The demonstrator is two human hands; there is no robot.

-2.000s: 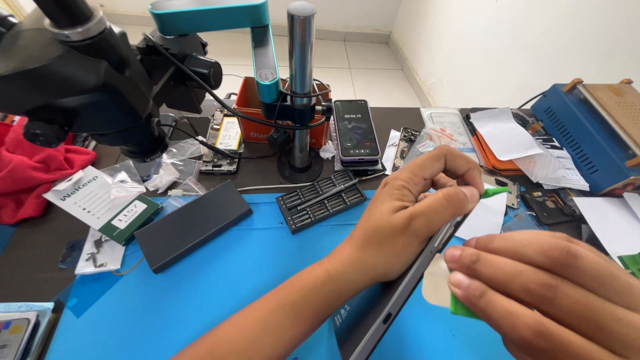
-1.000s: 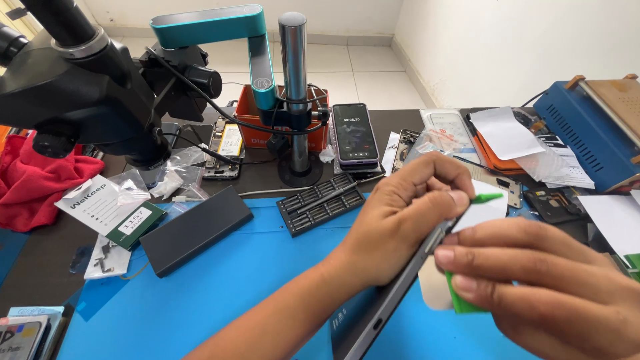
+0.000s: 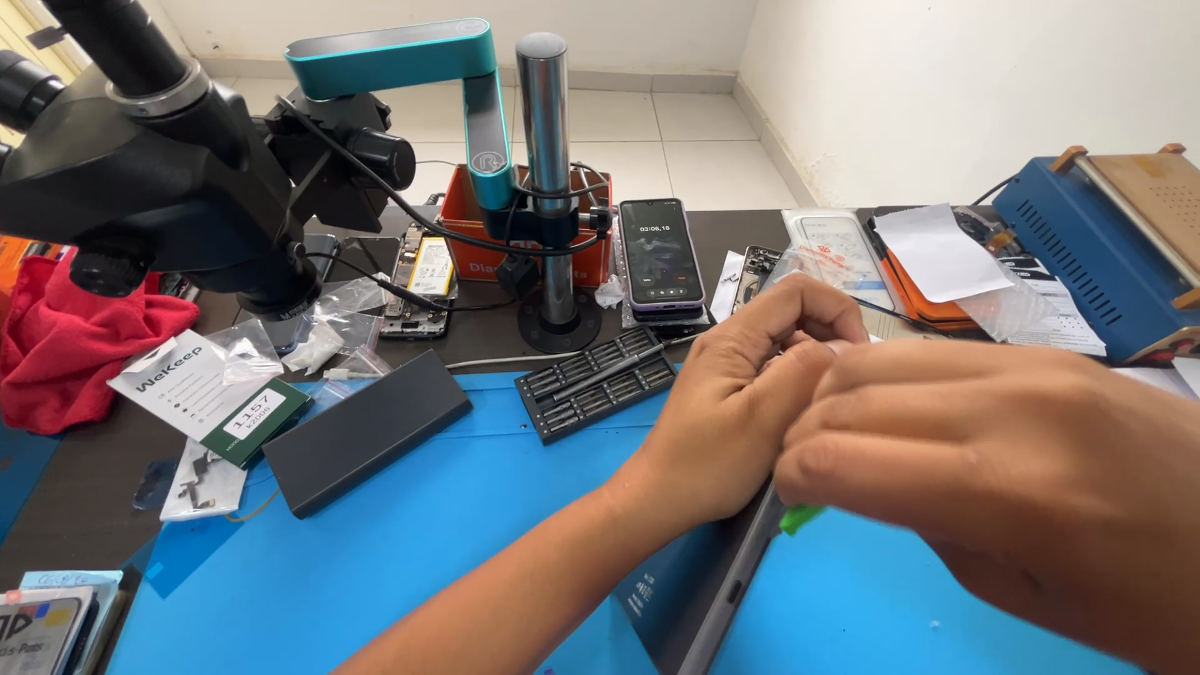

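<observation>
My left hand (image 3: pixel 750 403) grips the upper part of a dark tablet-like device (image 3: pixel 698 581), which stands tilted on edge over the blue mat (image 3: pixel 375 572). My right hand (image 3: pixel 947 459) is closed at the device's edge, against my left fingers, and partly hides them. Beneath its fingers a bit of a green plastic piece (image 3: pixel 800 517) shows; most of it is hidden. Left of my hands lie a screwdriver bit tray (image 3: pixel 600 384), with a driver across it, and a long dark case (image 3: pixel 367 433).
A microscope (image 3: pixel 206 169) overhangs the left, beside its metal post (image 3: pixel 544 141). Behind stand an orange box (image 3: pixel 469 244) and a phone (image 3: pixel 656 253) showing a timer. Opened phones, papers and a blue machine (image 3: pixel 1087 253) line the back and right. A red cloth (image 3: pixel 84 337) lies left.
My right hand has moved up along the device's edge and turned over, now covering my left fingertips. The pale flat piece visible beside the right fingers earlier is out of sight.
</observation>
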